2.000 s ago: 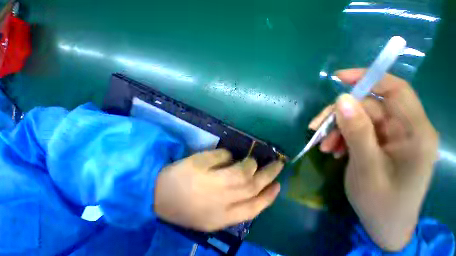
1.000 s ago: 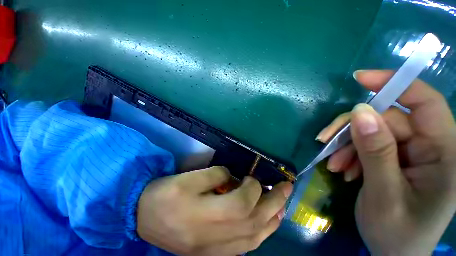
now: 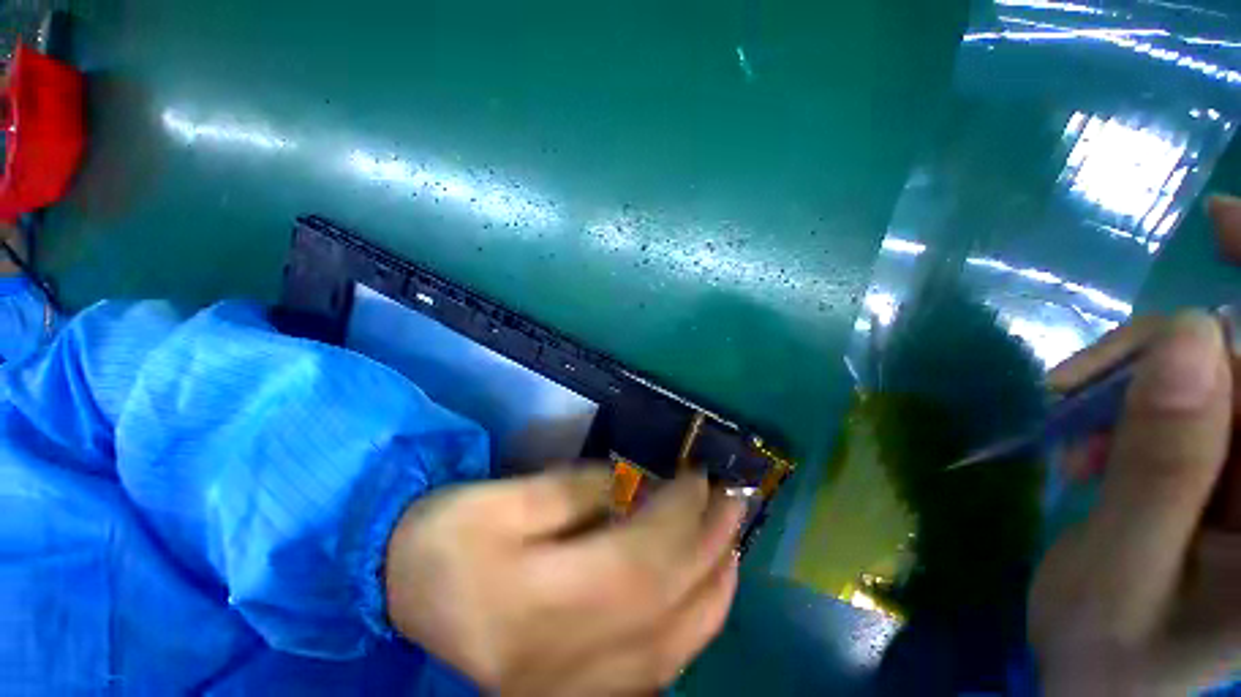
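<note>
The black tablet housing [image 3: 544, 357] lies slanted on the green bench, with a pale metal panel [image 3: 470, 368] inside it. An orange flex patch [image 3: 627, 485] and an amber flex cable [image 3: 779, 474] show near its right end. My left hand [image 3: 572, 572] is blurred and lies over the board end; its fingertips are on the unit and hide part of it. My right hand [image 3: 1143, 477] is at the right edge, partly cut off, shut on the tweezers [image 3: 1014, 443]. Their tip points left, clear of the unit.
Yellow tape [image 3: 851, 524] lies just right of the unit. A glossy clear plastic sheet [image 3: 939, 266] with strong reflections lies at the right and upper right. A red bin [image 3: 44, 134] stands at the far left. My blue left sleeve [image 3: 272, 463] covers the unit's lower left part.
My right hand and the tweezers have moved right, away from the unit's corner. My left fingers have drawn back slightly left, uncovering the corner and the orange patch.
</note>
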